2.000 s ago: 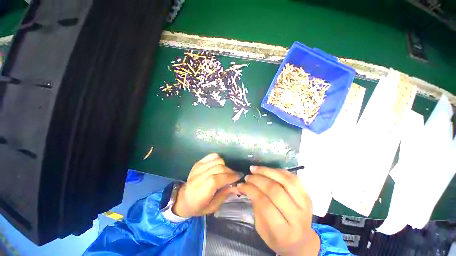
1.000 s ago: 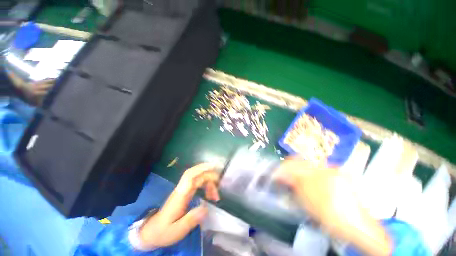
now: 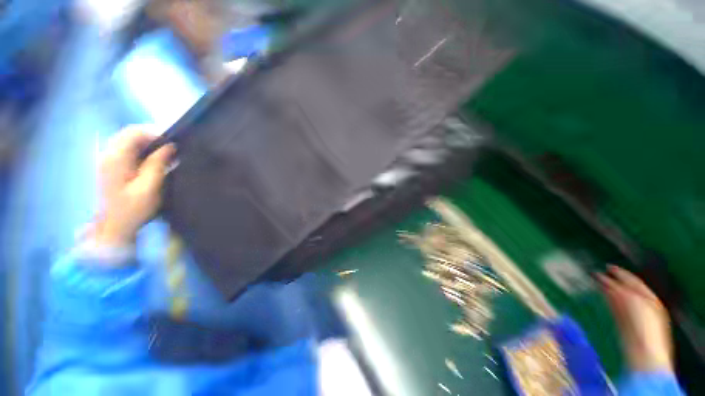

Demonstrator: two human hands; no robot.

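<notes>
The frame is heavily blurred. My left hand (image 3: 130,189) grips the left edge of a large flat black foam tray (image 3: 317,116), which is tilted. Silvery shapes show in a row (image 3: 398,172) beneath the tray's near right edge, too smeared to make out. My right hand (image 3: 638,313) is far out at the lower right, fingers extended over the green surface. A small grey-silver unit (image 3: 567,271) lies beside its fingertips; whether they touch it cannot be told.
A heap of pale and dark slivers (image 3: 456,274) lies on the green bench. The blue bin (image 3: 584,360) with tan slivers is cut off at the bottom edge. A pale worn strip (image 3: 495,259) crosses the bench. Another person's blue sleeve (image 3: 151,73) shows at upper left.
The view has swung left. My left hand has moved onto the black tray's edge. My right hand has moved away from the front of the bench to its far side. The silvery row has come into view.
</notes>
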